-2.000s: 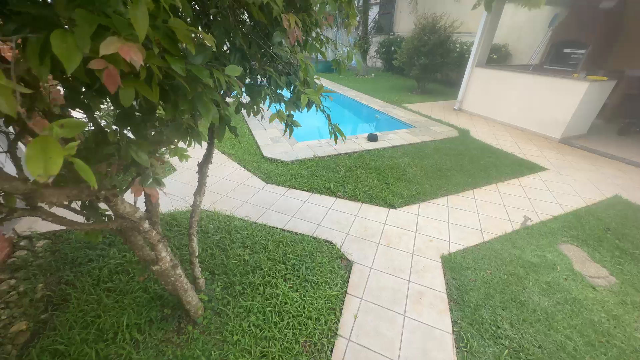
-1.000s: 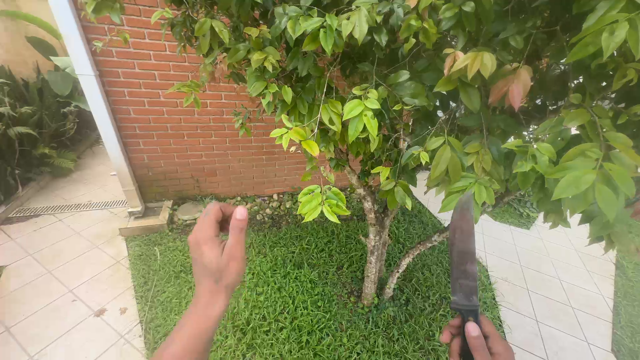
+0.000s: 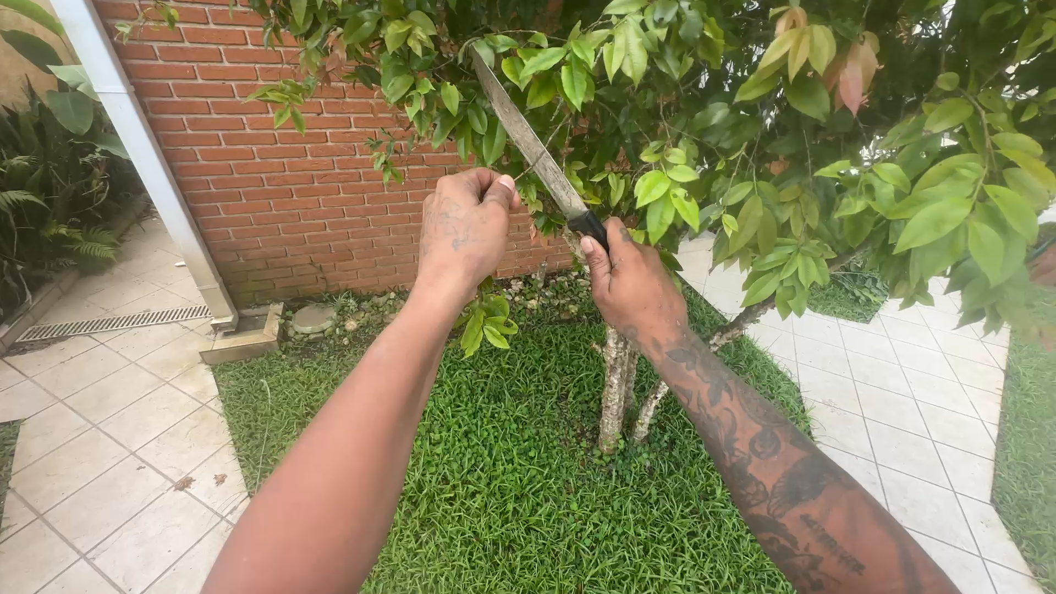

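Note:
My right hand (image 3: pixel 634 285) grips the black handle of a large knife (image 3: pixel 536 153), whose worn metal blade points up and left into the leaves of a small tree (image 3: pixel 615 388). My left hand (image 3: pixel 466 223) is closed, thumb against fingers, on a thin twig (image 3: pixel 532 167) that meets the blade near its middle. A cluster of leaves (image 3: pixel 487 323) hangs just below my left wrist. The knife's tip lies against the foliage, and some branches behind it are hidden.
A red brick wall (image 3: pixel 247 165) stands behind the tree. At left are a white downpipe (image 3: pixel 148 157), a floor drain grate (image 3: pixel 115 322) and pale tiles (image 3: pixel 124 462). Grass (image 3: pixel 495 462) surrounds the trunks, with a tiled path (image 3: pixel 891 396) to the right.
Both hands have risen to the foliage and come closer together. My left hand, empty a second ago, has closed on a twig. The knife now slants left against it.

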